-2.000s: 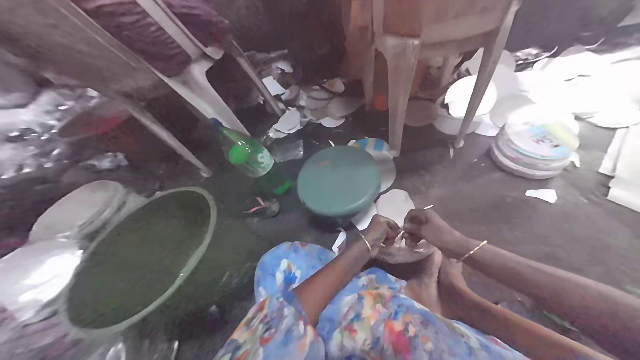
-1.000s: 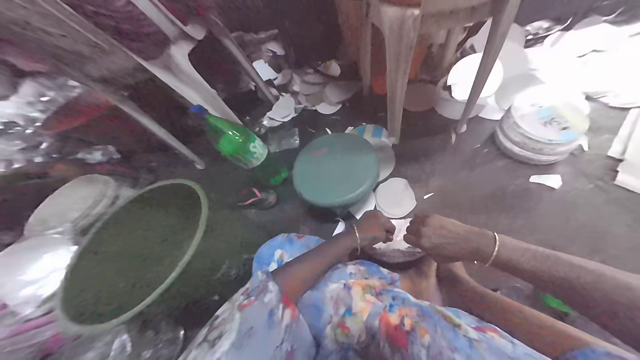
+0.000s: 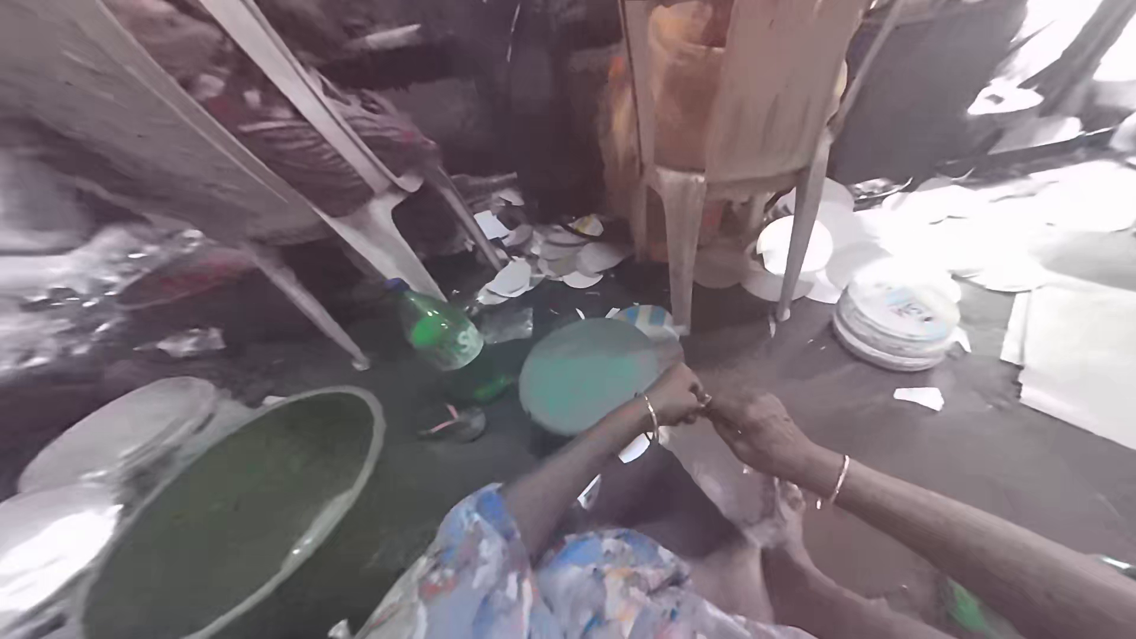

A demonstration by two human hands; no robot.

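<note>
My left hand (image 3: 676, 396), with a bangle at the wrist, is raised in front of the right edge of a round green lid or stool top (image 3: 586, 373). Its fingers are pinched together near the fingertips of my right hand (image 3: 759, 430). Below both hands hangs a thin, pale, see-through sheet, perhaps plastic (image 3: 719, 470), reaching toward my feet. Both hands seem to grip its upper edge, though blur hides the fingertips. A white piece (image 3: 634, 447) lies beneath my left wrist.
A large round green tub (image 3: 240, 515) stands at the left. A green plastic bottle (image 3: 439, 328) lies beyond it. Plastic chair legs (image 3: 682, 257) stand ahead. Round white discs (image 3: 510, 279) litter the floor, and a stack of discs (image 3: 896, 319) sits at the right.
Both hands have risen away from the feet, and the pale sheet now hangs stretched below them. The round white disc seen beside the green top is now mostly hidden.
</note>
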